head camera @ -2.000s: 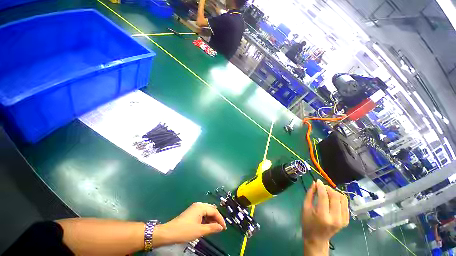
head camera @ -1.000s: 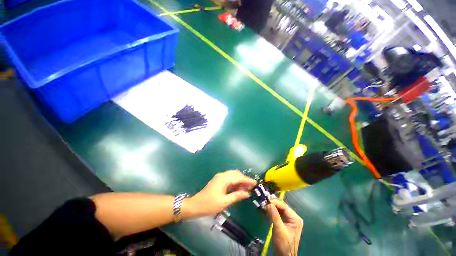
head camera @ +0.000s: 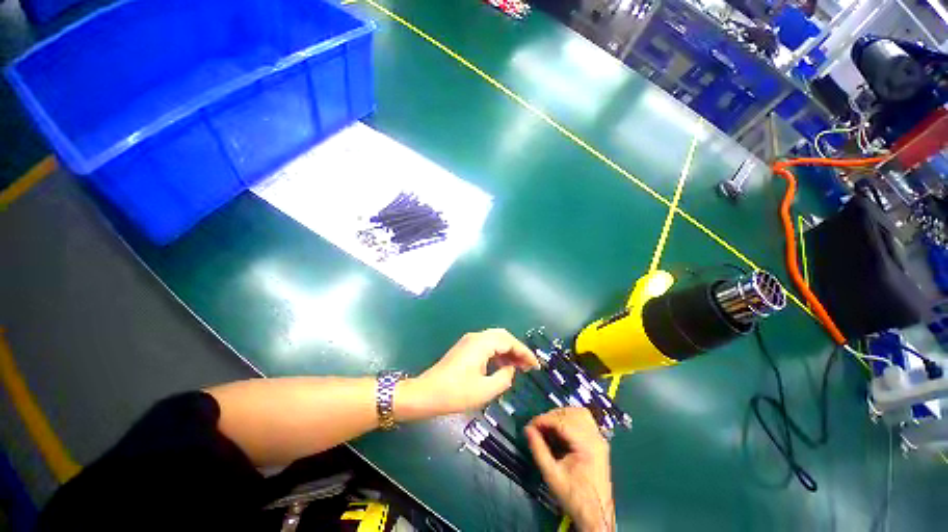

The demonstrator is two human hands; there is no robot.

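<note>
A loose pile of short black leads with white ends (head camera: pixel 584 387) lies on the green bench beside the yellow and black heat gun (head camera: pixel 629 338). The gun's silver nozzle points up and right. My left hand (head camera: pixel 473 372) is at the pile's left edge, thumb and fingers curved. My right hand (head camera: pixel 574 462) is low over the bench, between that pile and a second group of leads (head camera: pixel 504 452), which it partly hides. Whether either hand pinches a lead is too small to tell. A bundle of dark leads (head camera: pixel 411 223) lies on the white paper sheet (head camera: pixel 317 179).
A large blue bin (head camera: pixel 244 135) stands left, against the sheet. The gun's black cord (head camera: pixel 774 416) loops on the bench at right. An orange hose (head camera: pixel 795 234), a black box-like object (head camera: pixel 863 265) and a small metal fitting (head camera: pixel 734 182) are at far right.
My hands, together at the leads beside the gun a second ago, are now apart, the right one lower. Two seconds ago the right hand was near the nozzle. The camera view has shifted.
</note>
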